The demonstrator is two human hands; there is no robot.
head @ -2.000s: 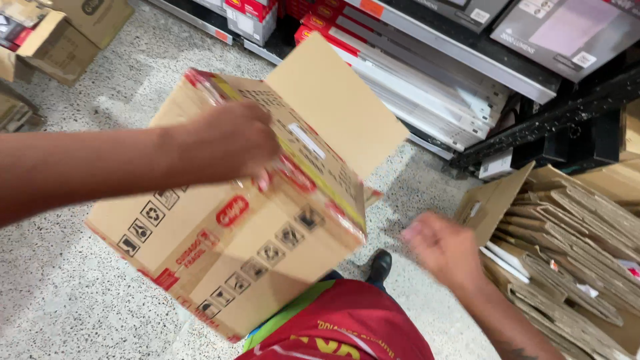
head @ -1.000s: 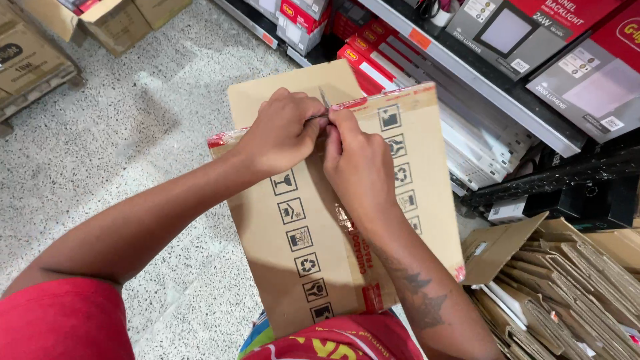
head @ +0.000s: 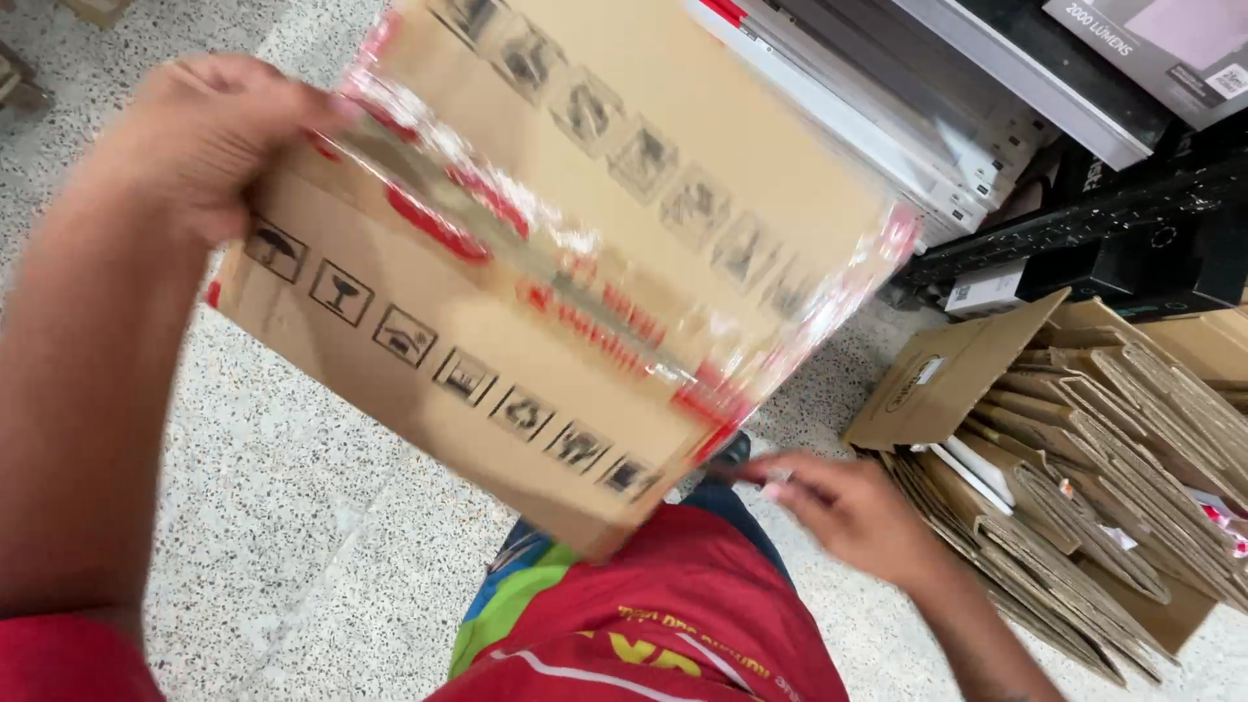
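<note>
A large cardboard box (head: 439, 361), printed with handling symbols and sealed with clear and red tape, hangs tilted before my body, blurred by motion. My left hand (head: 234, 136) grips its upper left edge at the taped seam. Near the box's lower right corner is my right hand (head: 838, 507), touching no part of the box. Between its thumb and fingers it holds a small, dark, thin tool, too blurred to name.
Flattened cardboard sheets (head: 1072, 468) stand packed in an open carton at the right. Metal shelving (head: 1033, 68) with boxed goods (head: 1160, 49) runs along the upper right. A dark shoe (head: 731, 453) shows on the speckled floor (head: 283, 546) below the box.
One second ago both hands met at the box's upper edge; now my right hand is apart from it, at the lower right. The box has turned and fills more of the view.
</note>
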